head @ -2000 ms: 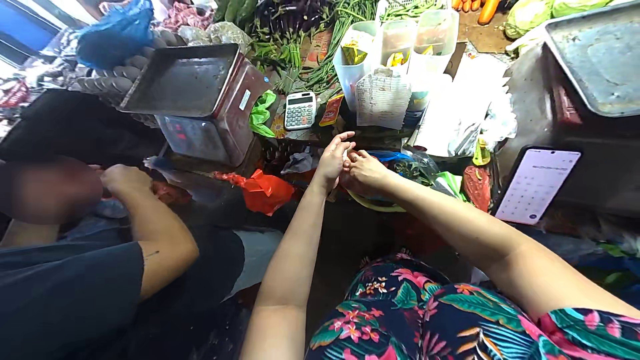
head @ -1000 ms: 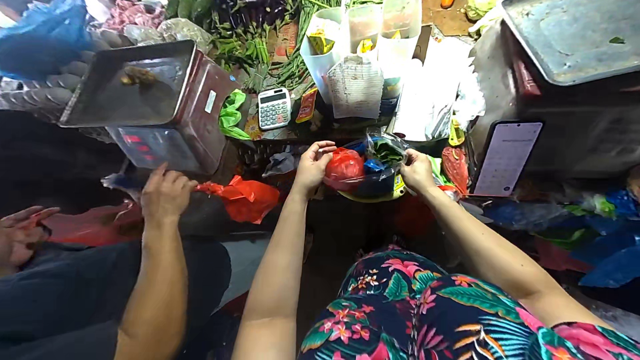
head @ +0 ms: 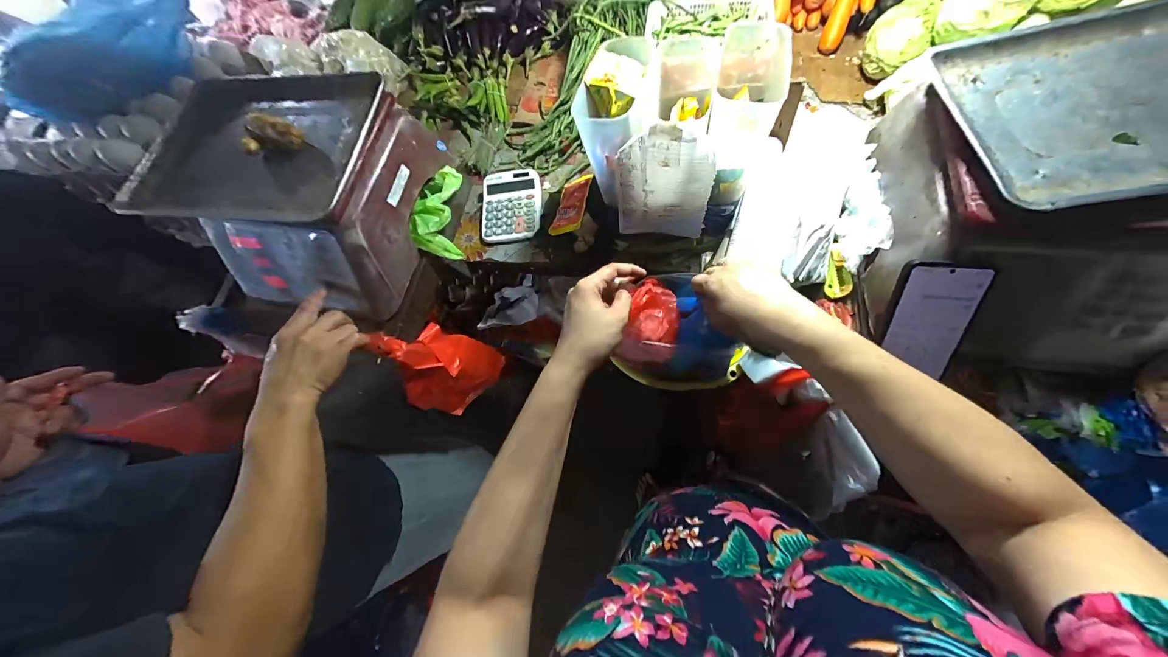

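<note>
My left hand (head: 598, 315) has its thumb and fingers curled together at the left rim of a clear plastic bag. Inside that bag shows a red plastic bundle (head: 652, 315), with blue plastic (head: 695, 333) beside it. At the bag's right rim is my right hand (head: 739, 297), its fingers closed on the edge. A yellow rim (head: 675, 381) curves below the bag. Left of my left hand hangs a red plastic bag (head: 447, 370). What lies deeper in the clear bag is hidden.
A person's hand (head: 315, 351) reaches toward a scale's lit display. The scale's metal tray (head: 201, 182) holds a small brownish item. A calculator (head: 511, 205), plastic bins (head: 680, 87), vegetables, a phone (head: 935, 315) and a second metal tray (head: 1049, 100) stand around.
My hands, together two seconds ago, are now apart at the clear bag, where the red bundle shows. The neighbour's hand has moved up to the scale. A brownish item has appeared on the scale tray.
</note>
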